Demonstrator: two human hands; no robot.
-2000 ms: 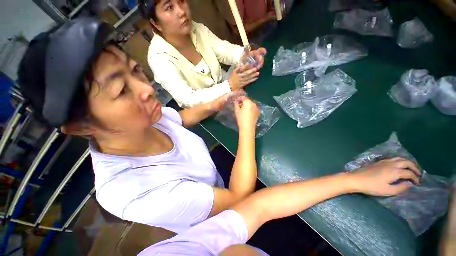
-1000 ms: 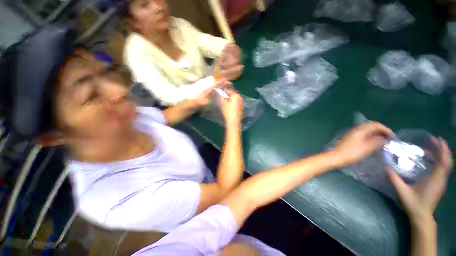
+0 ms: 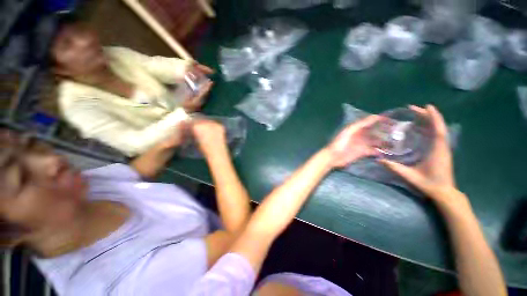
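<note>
A clear round cup (image 3: 400, 134) is held up between my two hands over the table, its round rim showing. My left hand (image 3: 358, 141) grips its left side with the fingers. My right hand (image 3: 434, 153) is wrapped around its right side, thumb below and fingers above. A crinkled clear plastic bag (image 3: 373, 169) lies flat on the dark-green table (image 3: 323, 144) beneath the cup and hands, partly hidden by them. The frame is blurred, so small details on the cup cannot be told.
A seated person in a lavender shirt (image 3: 133, 225) is close at left. Another in a cream top (image 3: 107, 110) holds a clear cup (image 3: 193, 84) farther back. Flat plastic bags (image 3: 277, 92) lie beyond my left hand. Several cloudy bundles (image 3: 471, 63) stand at the far right. A black object (image 3: 514, 225) is at the right edge.
My left hand has lifted off the bag and taken the cup's left side. My right hand has come into view holding the cup. The view has turned right, shifting the scene left.
</note>
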